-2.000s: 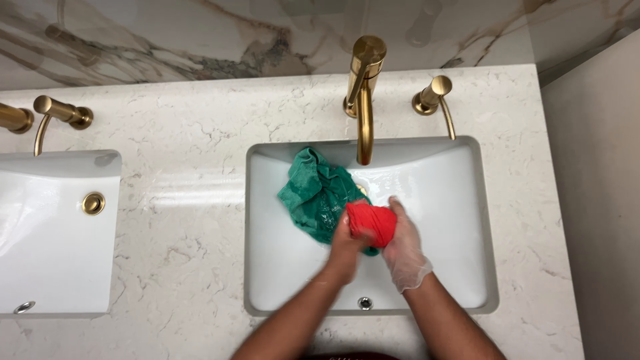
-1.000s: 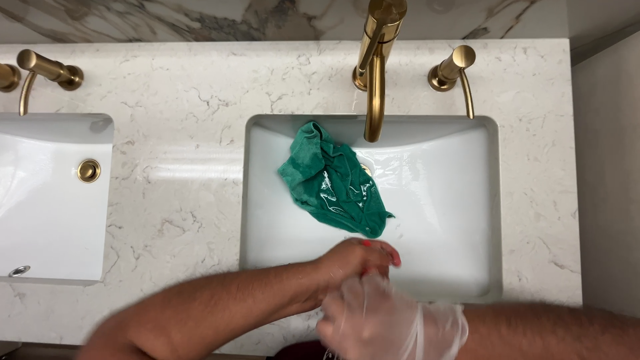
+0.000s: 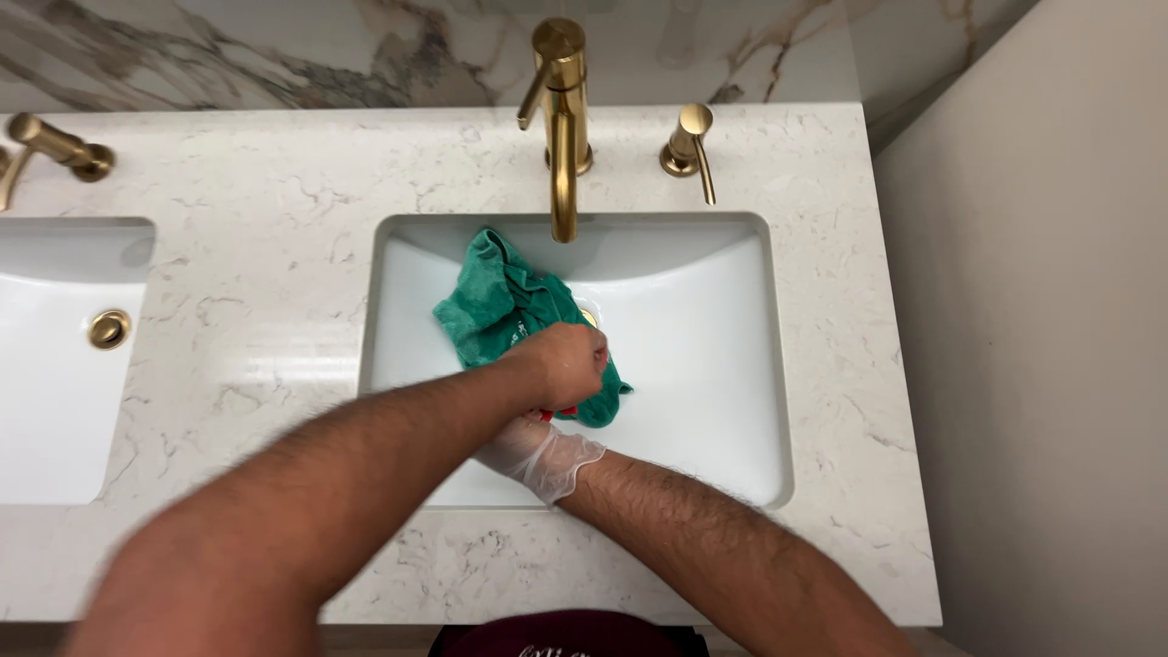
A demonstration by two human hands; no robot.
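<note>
Over the white sink basin (image 3: 693, 365), my left hand (image 3: 561, 365) is closed on a red cloth (image 3: 568, 411), of which only small bits show. My right hand (image 3: 529, 447), in a clear plastic glove, is just below and grips the same cloth; its fingers are mostly hidden behind my left forearm. A wet green cloth (image 3: 484, 310) lies crumpled in the basin, partly under my left hand. The brass drain (image 3: 589, 318) shows at its right edge.
A brass faucet (image 3: 564, 164) reaches over the basin's back edge, with a brass lever dispenser (image 3: 689, 141) to its right. A second sink (image 3: 55, 392) lies at the left. Marble-patterned countertop (image 3: 255, 365) surrounds both; a pale wall (image 3: 1031, 319) stands at the right.
Both hands have moved up from the basin's front edge, over the lower part of the green cloth, with the red cloth still held. My left forearm now crosses over my right hand.
</note>
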